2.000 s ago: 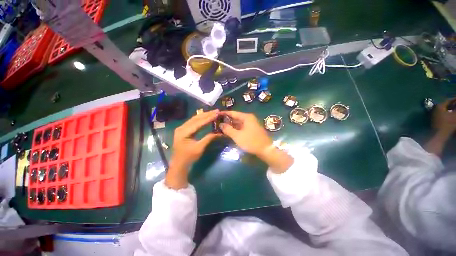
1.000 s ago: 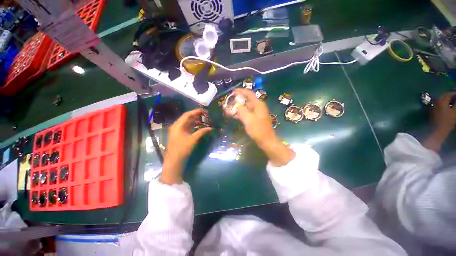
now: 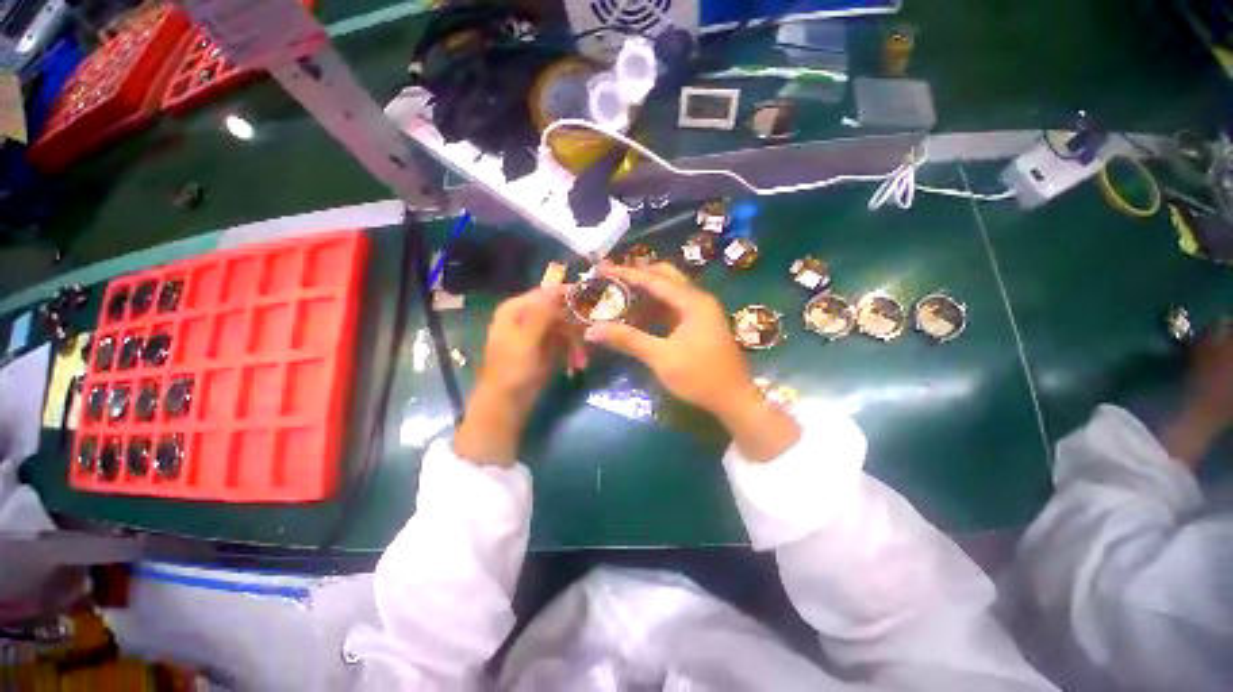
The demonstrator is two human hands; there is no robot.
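Note:
A round watch case [image 3: 599, 300] with a shiny rim and pale inside is held between my two hands, above the green bench. My left hand [image 3: 525, 341] grips its left side, with a small reddish thing at its fingers that I cannot make out. My right hand [image 3: 679, 334] grips its right side with thumb and fingers. More watch cases [image 3: 941, 316] lie in a row to the right. Small inner modules [image 3: 740, 253] lie behind my right hand, near the power strip.
A red-orange tray [image 3: 281, 365] with dark round units in its left pockets lies at left, a black cable beside it. A white power strip [image 3: 534, 203] and looped white cable [image 3: 895, 184] lie behind. Another person's sleeve [image 3: 1129, 521] is at right.
My right hand has brought the case down and left to my left hand, which now also grips it. Two seconds ago both hands held a darker-looking round piece. The view has shifted.

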